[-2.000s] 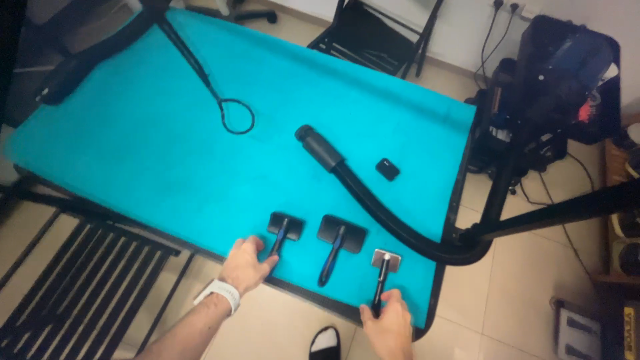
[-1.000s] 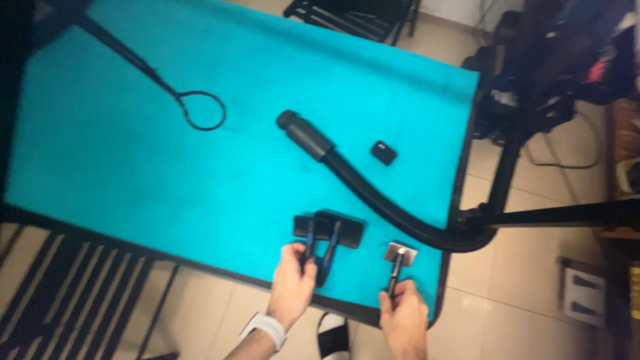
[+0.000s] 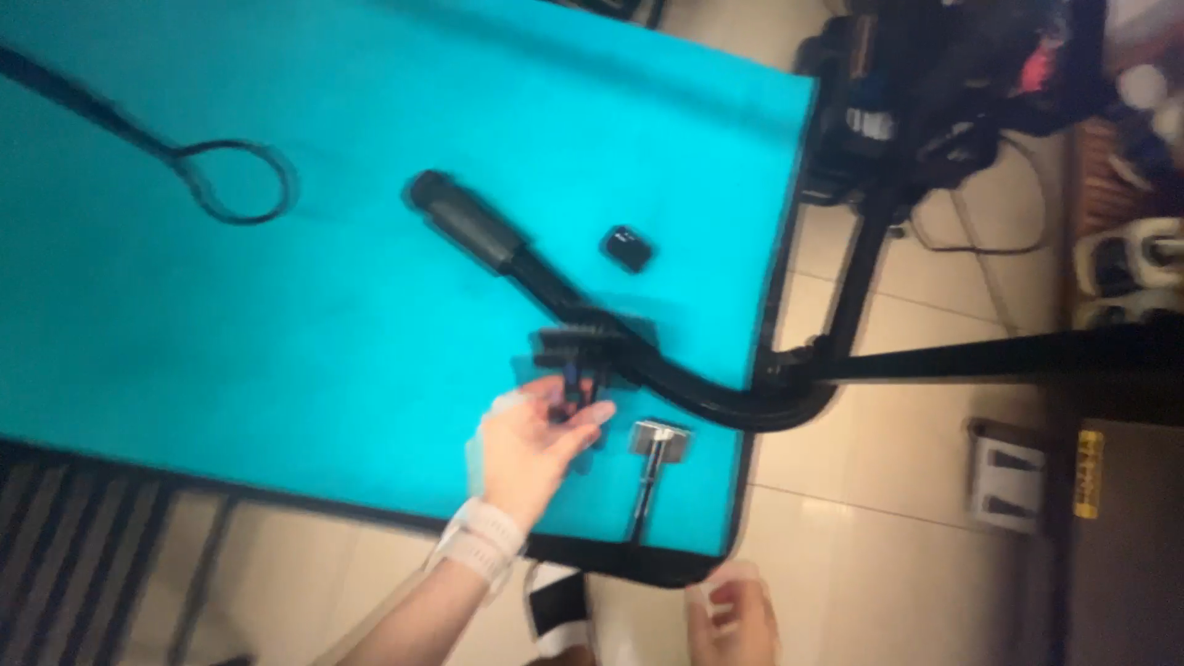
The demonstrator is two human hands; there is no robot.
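Note:
My left hand, with a white watch band on the wrist, holds two dark slicker-type pet brushes together by their handles, over the turquoise table mat. Motion blur hides their exact outlines. A smaller brush with a metallic head and black handle lies near the table's corner, its handle pointing to the near edge. My right hand is beyond that edge, fingers curled, nothing visible in it. A black hose with a thick nozzle lies behind the held brushes, and a small black object rests past it.
A black loop on a strap crosses the mat at the left. A black metal arm extends right from the table's edge. Dark bags and cables stand at the upper right. A slatted black chair is at the lower left, and a foot in a slide sandal below.
My left hand has gathered the two dark brushes and moved them up toward the hose. My right hand has let go of the small metallic-headed brush and drawn back off the table.

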